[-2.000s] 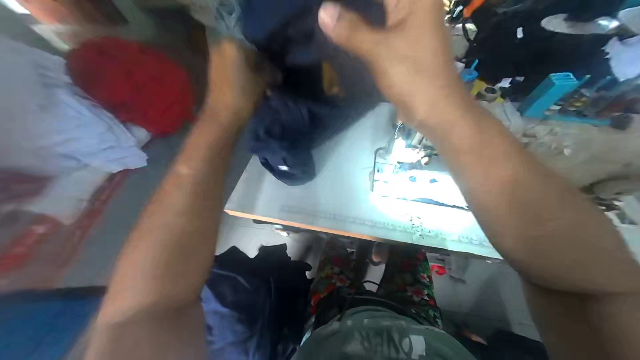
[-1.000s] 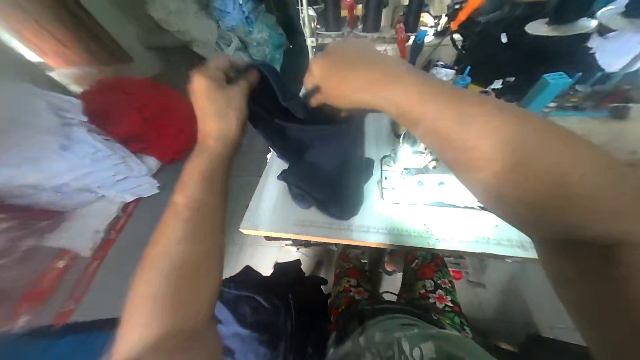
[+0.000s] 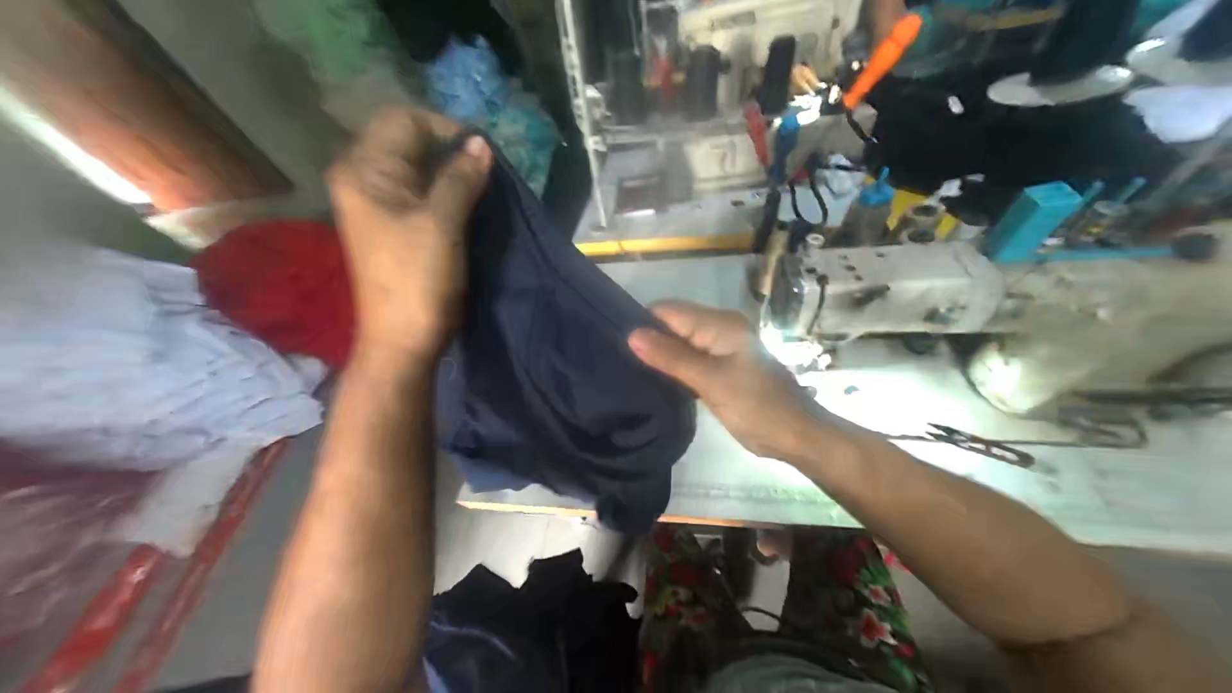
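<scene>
A dark navy piece of fabric (image 3: 568,356) hangs between my two hands, over the left end of the sewing table. My left hand (image 3: 404,212) pinches its upper corner between thumb and fingers. Lower and to the right, my right hand (image 3: 722,375) grips the same edge, so that edge runs slanting between them. To the right of my right hand stands an industrial sewing machine (image 3: 885,289) with its lamp lit at the needle. Thread snips (image 3: 980,446) lie on the table beyond my right forearm.
White folded cloth (image 3: 144,356) and a red cloth bundle (image 3: 279,284) are piled at the left. Dark fabric (image 3: 539,626) lies below the table's front edge (image 3: 539,508). Behind are a second machine table with a yellow edge (image 3: 674,245), an orange-handled tool (image 3: 884,60) and a turquoise holder (image 3: 1035,221).
The fabric, bunched up high two seconds ago, now hangs spread out. My right hand has moved down along it, away from my left hand. The view has shifted, showing more of the sewing machine.
</scene>
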